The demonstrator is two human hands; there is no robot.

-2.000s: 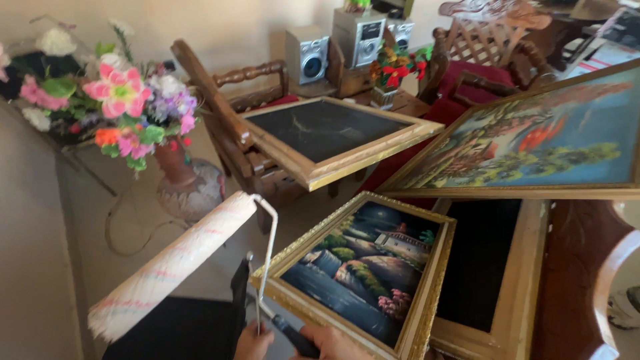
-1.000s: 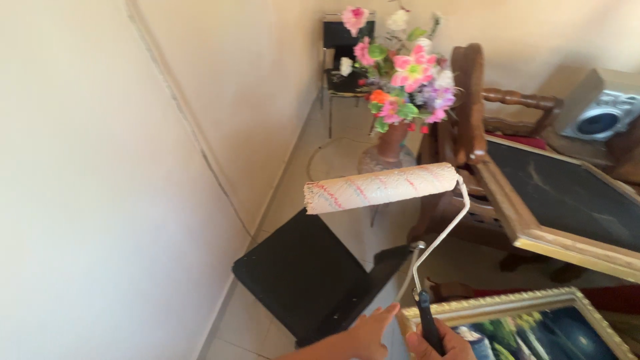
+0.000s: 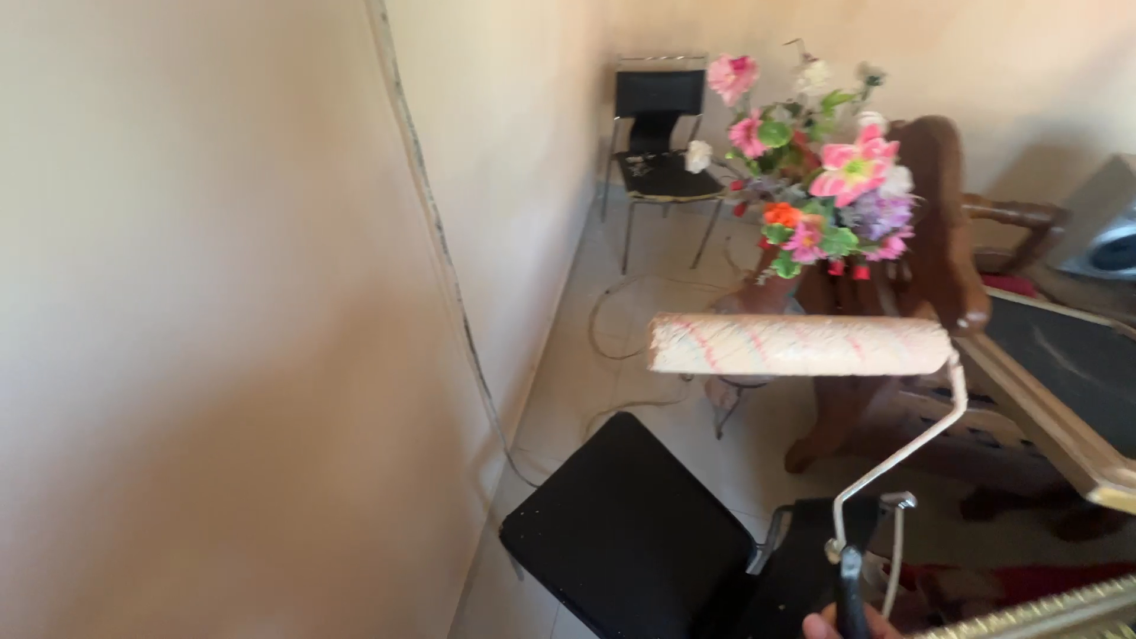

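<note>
A paint roller point(image 3: 799, 344) with a pale, red-streaked nap cover is held up near the middle right of the view, its cover lying nearly level. Its bent metal frame runs down to a black handle point(image 3: 850, 590). My right hand point(image 3: 874, 624) grips that handle at the bottom edge; only some fingertips show. My left hand is out of view. Behind the roller, colourful artificial flowers point(image 3: 852, 169) stand in a vase point(image 3: 772, 293), partly hidden by the roller cover.
The painted wall point(image 3: 222, 311) fills the left side. A black chair point(image 3: 630, 524) is below the roller, another black chair point(image 3: 659, 98) farther back. Cable loops point(image 3: 596, 324) lie on the tiled floor. Wooden furniture point(image 3: 936, 204) and framed pictures point(image 3: 1038, 417) are at right.
The view has swung left toward the wall. My left hand, near the roller's handle in the earlier frames, has left view. The roller cover has turned from steeply slanted to nearly level.
</note>
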